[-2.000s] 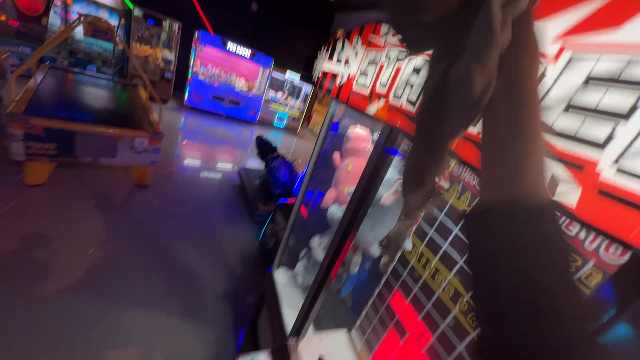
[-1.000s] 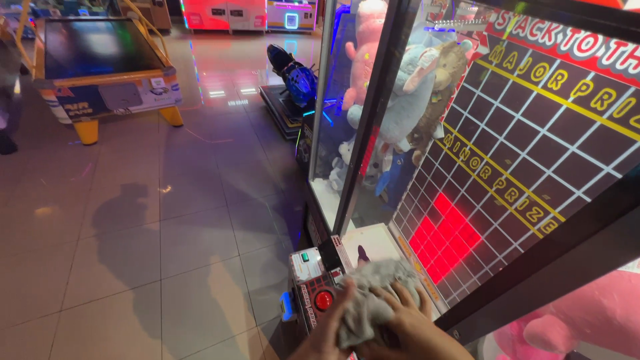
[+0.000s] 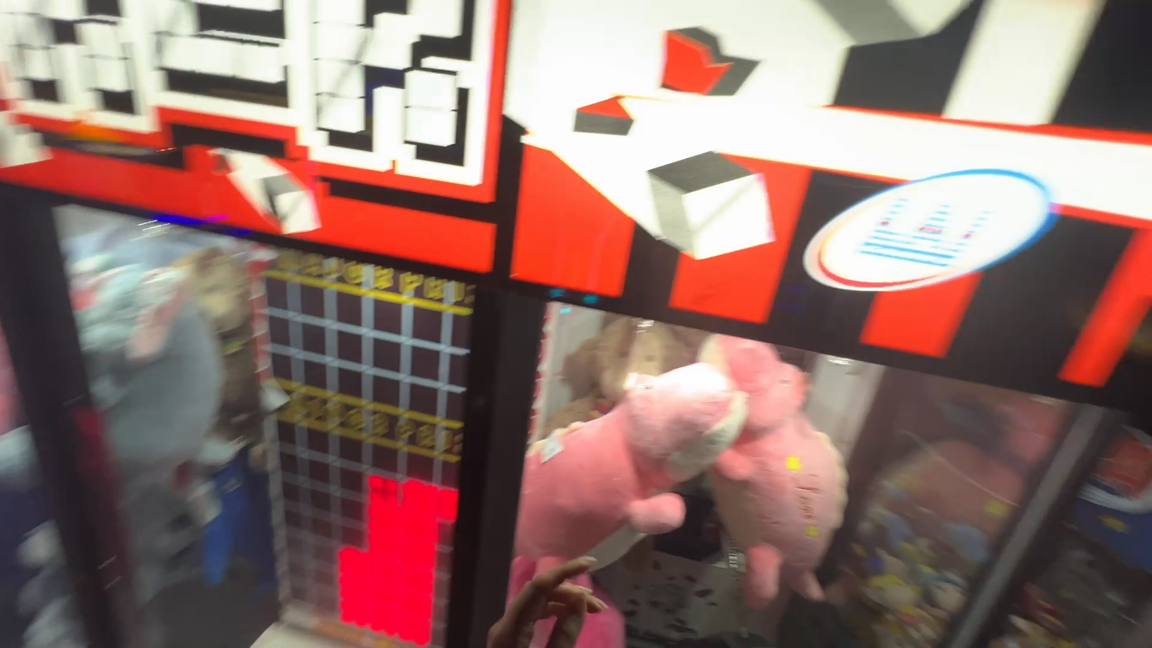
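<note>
At the bottom edge, just below the middle of the head view, one bare hand shows, seemingly my left hand (image 3: 551,605). Its fingers are slightly bent and apart, pointing up and to the right, with nothing visible between them. It is in front of the glass of a prize machine, overlapping the lower part of a pink plush toy (image 3: 585,486). A second pink plush toy (image 3: 778,486) hangs beside the first. My right hand is out of view, and no cloth is visible.
A red, black and white printed header panel (image 3: 576,243) spans the top. Below it, a black upright post (image 3: 504,450) separates the plush toys from a grid with lit red blocks (image 3: 396,558). A grey plush toy (image 3: 153,387) is behind glass at left.
One second ago both hands were on a grey cloth by the red button; now one hand shows before the glass. The view has swung up and right.
</note>
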